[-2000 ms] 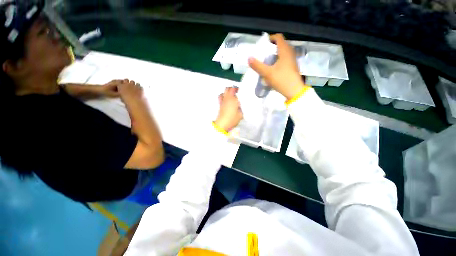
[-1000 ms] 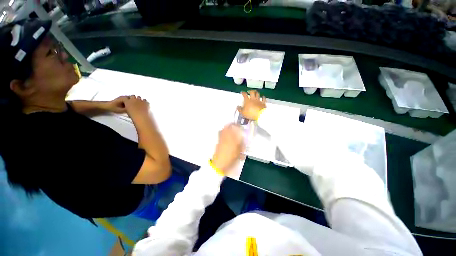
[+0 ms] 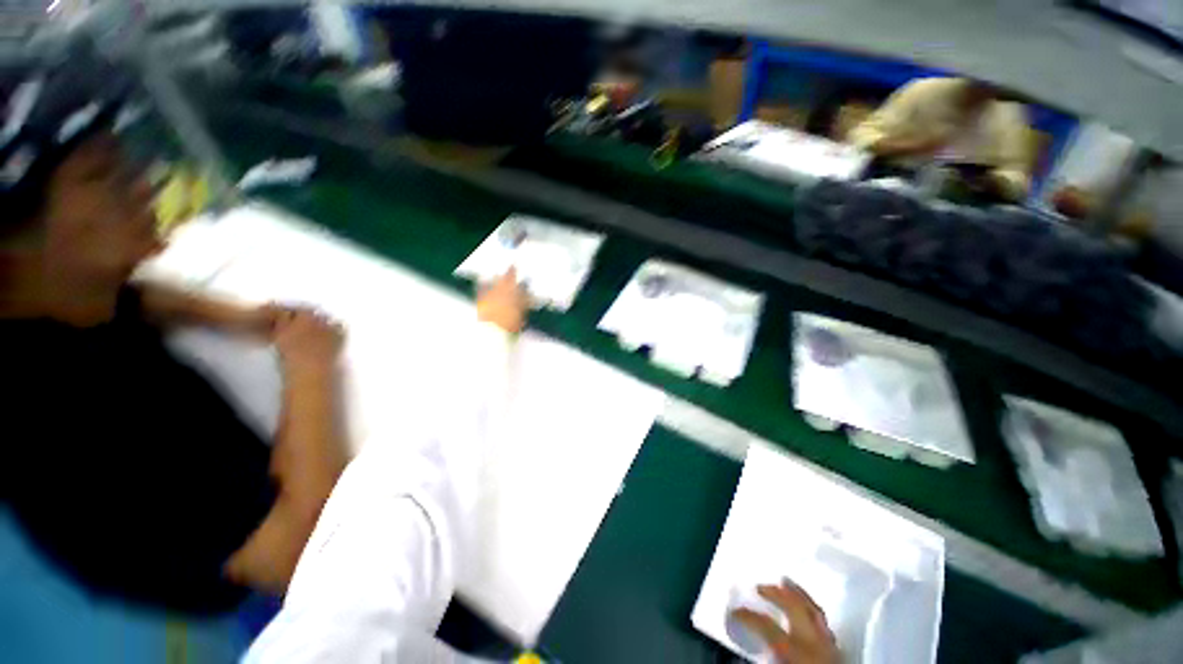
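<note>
The view is blurred. My left hand [image 3: 502, 301] reaches far forward, its fingertips at the near edge of a white moulded tray [image 3: 551, 263] on the green line; its grip is unclear. My right hand [image 3: 794, 625], partly cut off by the bottom edge, has its spread fingers over the near part of another white tray [image 3: 889, 571] on the bench. I cannot tell whether it grips the tray or something in it. A grey round patch lies under its fingertips.
More trays stand along the green line, one at centre [image 3: 688, 318], one to its right [image 3: 882, 389] and one far right [image 3: 1083, 474]. A white bench covering [image 3: 571, 448] runs leftward. A person in black [image 3: 117, 454] sits at left, forearms on it. Another person [image 3: 954, 130] is behind.
My hands have moved apart from the bench tray: the left forward to a line tray, the right down and rightward to the right bench tray. The camera view has turned, showing more of the background.
</note>
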